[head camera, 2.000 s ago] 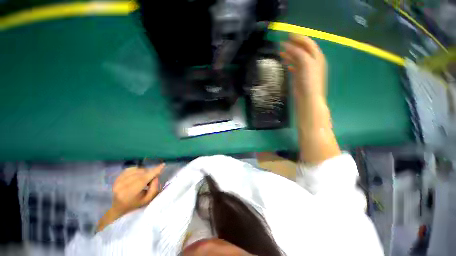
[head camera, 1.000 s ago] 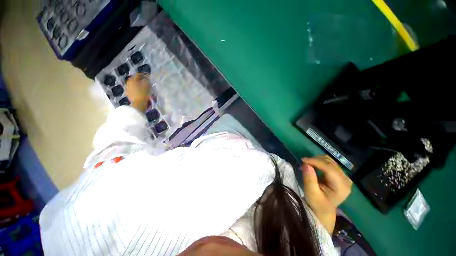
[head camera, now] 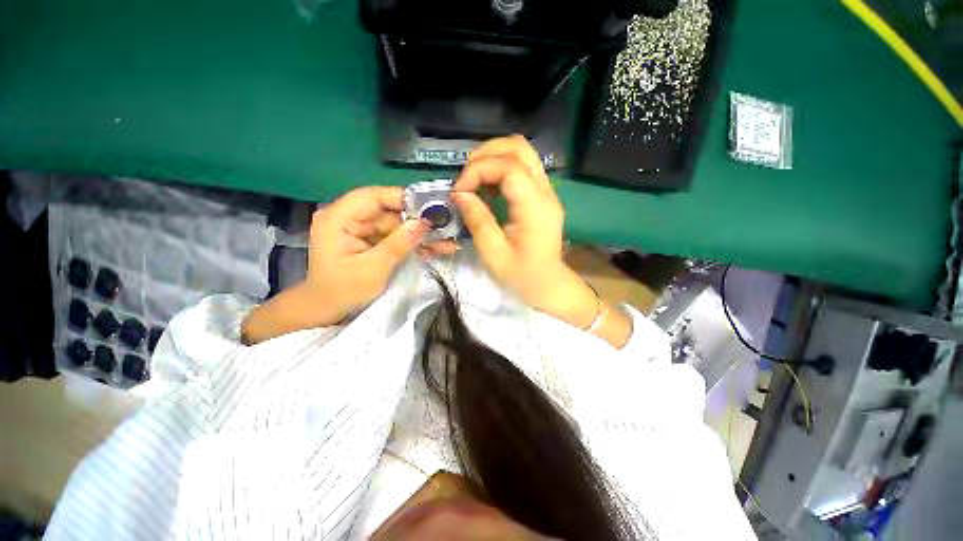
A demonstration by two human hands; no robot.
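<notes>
A small silvery module [head camera: 433, 208] with a black round centre is held in front of my chest, just off the bench's front edge. My left hand [head camera: 364, 248] grips its left side and lower edge between thumb and fingers. My right hand [head camera: 514, 217] touches its right side with thumb and index finger; whether a tiny part is pinched there cannot be told. The black press [head camera: 475, 74] stands just beyond, with a silver strip [head camera: 444, 154] at its front edge. The black parts tray [head camera: 639, 153] with a glittering heap of tiny metal pieces is right of the press.
A small clear bag [head camera: 759, 131] with white content lies right of the parts tray. A whitish blister tray [head camera: 158, 248] with several black parts is below the bench at left. Grey equipment [head camera: 813, 423] with cables is at lower right. Yellow tape [head camera: 910, 58] crosses the upper right.
My left hand has come from the blister tray to my chest and now holds a module. My right hand has joined it there. The view has turned back towards the press.
</notes>
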